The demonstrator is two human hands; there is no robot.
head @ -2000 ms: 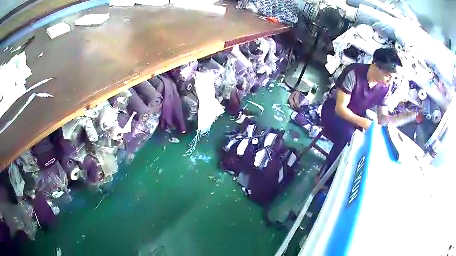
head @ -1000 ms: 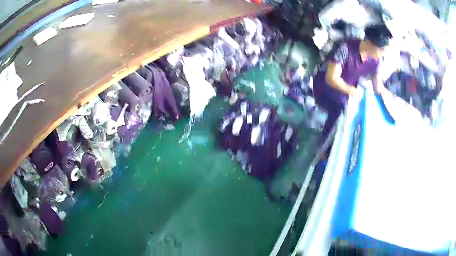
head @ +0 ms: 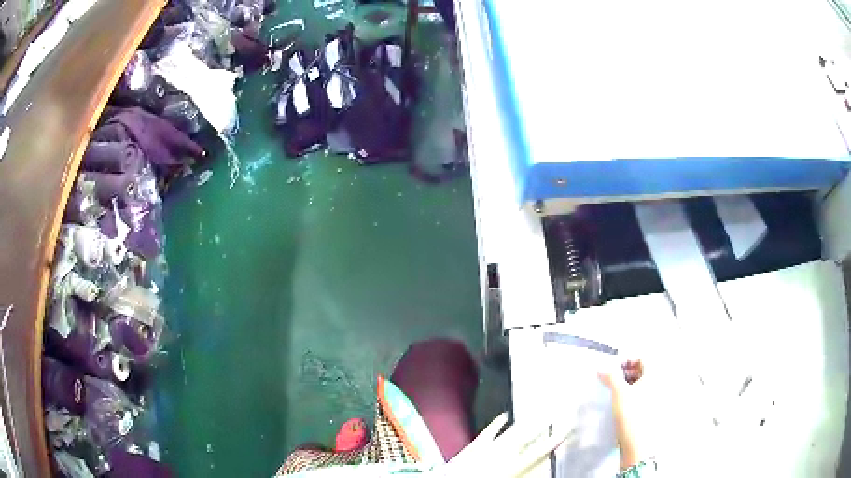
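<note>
My right hand (head: pixel 620 401), as it appears, is over the overexposed white feed table (head: pixel 793 373). Its fingers are partly curled; glare hides whether they hold anything. A narrow grey strip with a dark edge (head: pixel 580 343) lies just beyond my fingers. A pale panel (head: pixel 586 425) lies left of my hand. A long pale strip (head: pixel 679 247) runs from the table onto the dark conveyor belt (head: pixel 611 245). A pointed pale piece (head: pixel 744 224) lies on the belt to its right. I cannot make out my left hand.
The white machine cover (head: pixel 672 84) has a blue edge. A coiled metal fitting (head: pixel 573 266) is left of the opening. Dark bundles (head: pixel 359 112) lie on the green floor. Wrapped rolls (head: pixel 103 280) lie under the brown table (head: pixel 56 121). A maroon-clad leg (head: pixel 439 387) is at the bottom.
The view has swung right and down from the aisle and the other person to the machine's infeed. The opening, pale strips and my right hand have come into view; the other person is no longer seen.
</note>
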